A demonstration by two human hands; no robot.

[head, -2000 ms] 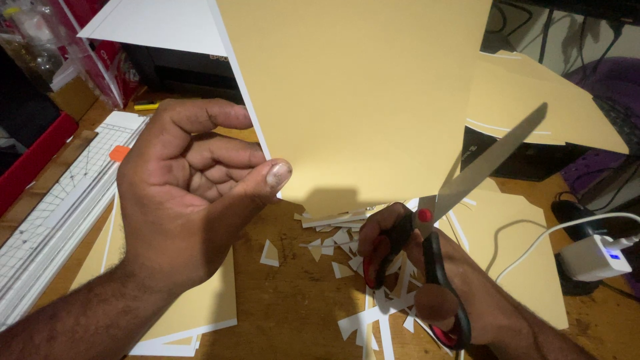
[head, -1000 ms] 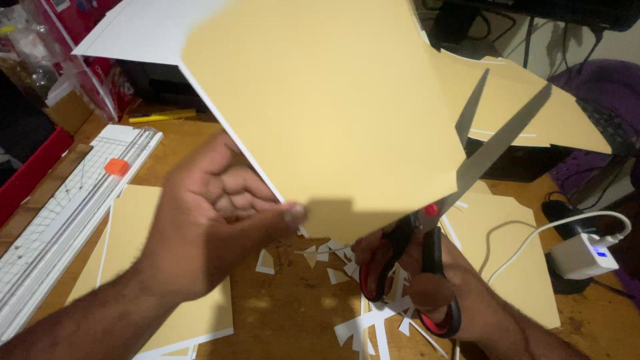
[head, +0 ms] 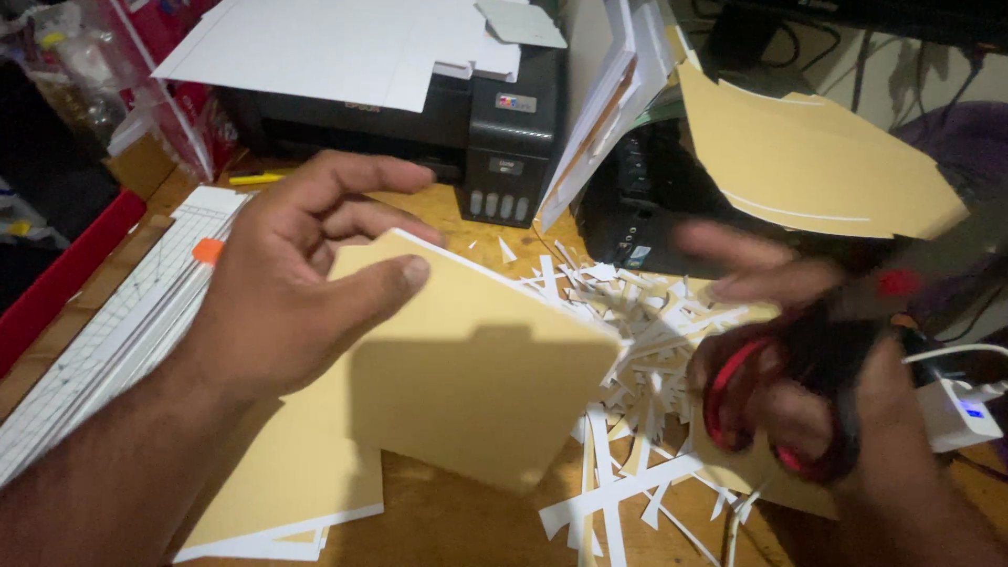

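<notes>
My left hand [head: 315,276] holds a tan sheet with a white edge [head: 488,370] between thumb and fingers; the sheet is tilted low over the desk. My right hand [head: 795,370], blurred, has its fingers in the red and black handles of a pair of scissors [head: 835,378]. The blades point to the upper right, away from the sheet, and are too blurred to tell whether they are apart. White and tan paper offcuts [head: 646,354] lie heaped between the hands. More tan sheets [head: 315,480] lie under and below my left hand.
A paper trimmer with an orange slider [head: 118,323] lies at the left. At the back stands a black printer [head: 508,150] with white sheets [head: 323,47] on it. A curved tan sheet [head: 811,157] rests at the back right. A white charger [head: 957,413] with a cable is at the right.
The tan sheet has come down from high in front of me and now tilts low. My right hand has moved the scissors away from it to the right. The printer and offcut heap show more fully.
</notes>
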